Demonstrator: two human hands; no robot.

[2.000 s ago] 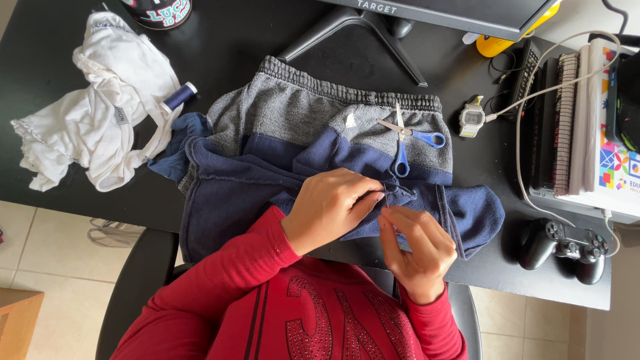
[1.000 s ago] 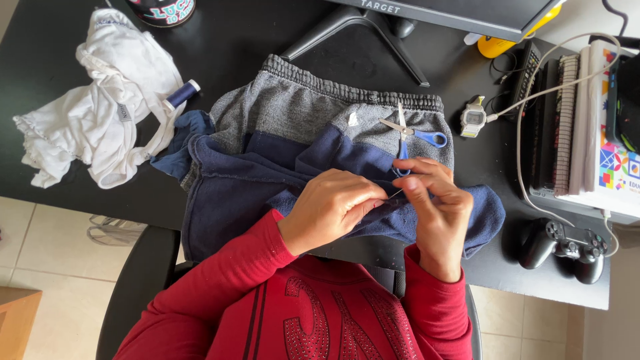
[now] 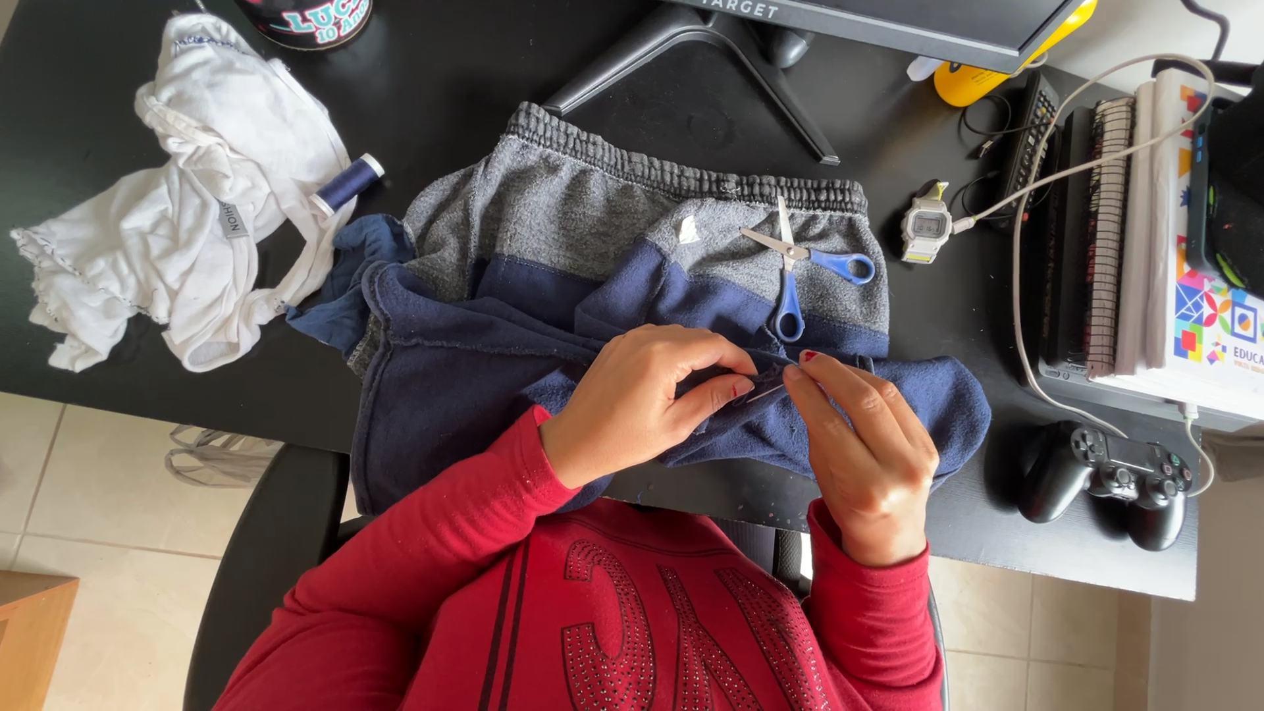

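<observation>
Grey and navy fleece shorts [image 3: 444, 395] with an elastic waistband lie spread on the black desk. My left hand [image 3: 647, 395] pinches the navy fabric between thumb and fingers near the front edge. Close to its right, my right hand [image 3: 869, 434] has thumb and forefinger together at a thin sewing needle [image 3: 767, 392], whose point and thread are hard to make out. Blue-handled scissors [image 3: 793, 252] rest partly spread on the shorts, above my hands, beside a small white scrap [image 3: 687, 230]. A spool of navy thread [image 3: 347, 185] lies on a white cloth garment [image 3: 197, 197] at the left.
A monitor stand [image 3: 691, 30] is behind the shorts. To the right are a digital watch [image 3: 926, 225], a remote control [image 3: 1029, 138], notebooks [image 3: 1111, 227], a white cable [image 3: 1019, 296] and a black game controller [image 3: 1111, 479]. A dark container [image 3: 306, 20] stands at the top left.
My right hand has come down from beside the scissors' lower handle to close by my left fingertips. My left hand has stayed at about the same place on the navy fabric.
</observation>
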